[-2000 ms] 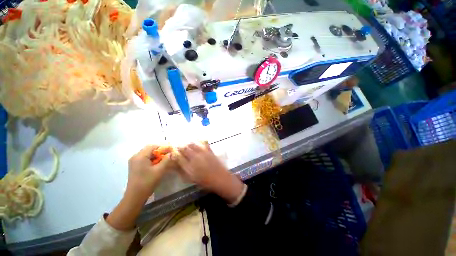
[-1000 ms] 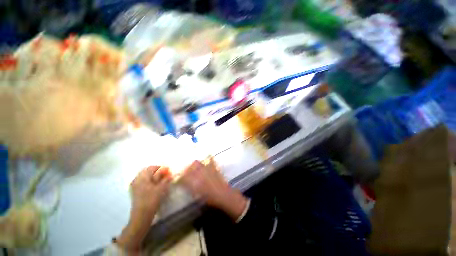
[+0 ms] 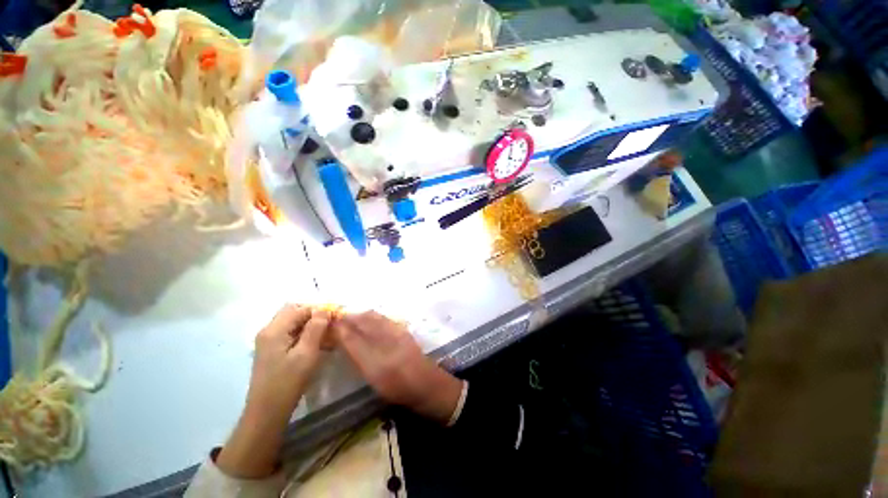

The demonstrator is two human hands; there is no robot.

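Observation:
My left hand (image 3: 285, 347) and my right hand (image 3: 385, 358) are together at the table's front edge, below the needle area. The fingertips of both hands pinch a small orange-yellow piece (image 3: 329, 311) between them. The piece is partly hidden by fingers and washed out by glare. The white sewing machine (image 3: 438, 136) stands behind my hands, with an upright blue guard (image 3: 342, 207) at its needle end. The needle area is lost in bright light.
A large cream cord pile with orange tips (image 3: 107, 146) is at left, a loose cream bundle (image 3: 39, 418) at lower left. Yellow loops (image 3: 513, 229) and a dark flat rectangle (image 3: 572, 240) lie right of my hands. Blue crates (image 3: 842, 219) and a brown box (image 3: 803, 389) are at right.
The view has shifted and is sharp again after blur. My hands remain together; less orange shows between my fingertips than two seconds ago.

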